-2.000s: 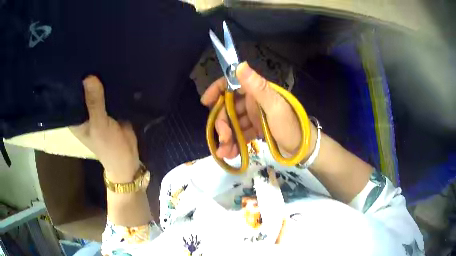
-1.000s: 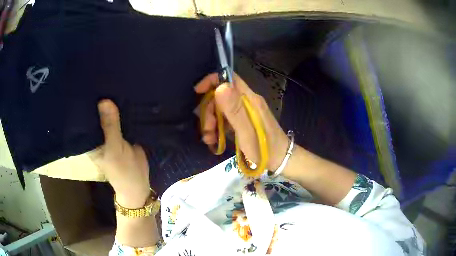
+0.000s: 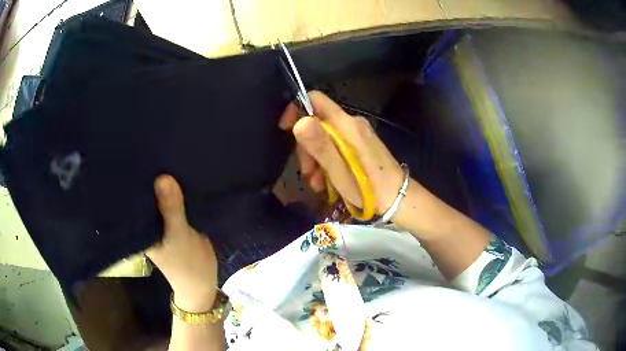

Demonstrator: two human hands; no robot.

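A stack of black fabric pouches or panels [image 3: 137, 116] lies fanned at the left, with a pale looped logo on the top face. My left hand [image 3: 182, 243] grips its near edge, thumb on top and fingers hidden beneath. My right hand [image 3: 343, 151] holds the scissors [image 3: 353, 168] by their yellow handles. The silver blades point up and left at the fabric's right corner, close to the cardboard edge. Whether they touch the fabric cannot be told.
Tan cardboard [image 3: 384, 17] covers the table along the top. A blue-edged bag or sheet with a yellow strip [image 3: 497, 144] stands at the right. A cardboard box lies below the fabric at lower left. My lap in white floral cloth [image 3: 405, 288] is at the bottom.
The fabric and my left hand have moved down and slightly right, showing more layers at upper left. The scissors, wide open two seconds ago, are now nearly closed at the fabric's corner.
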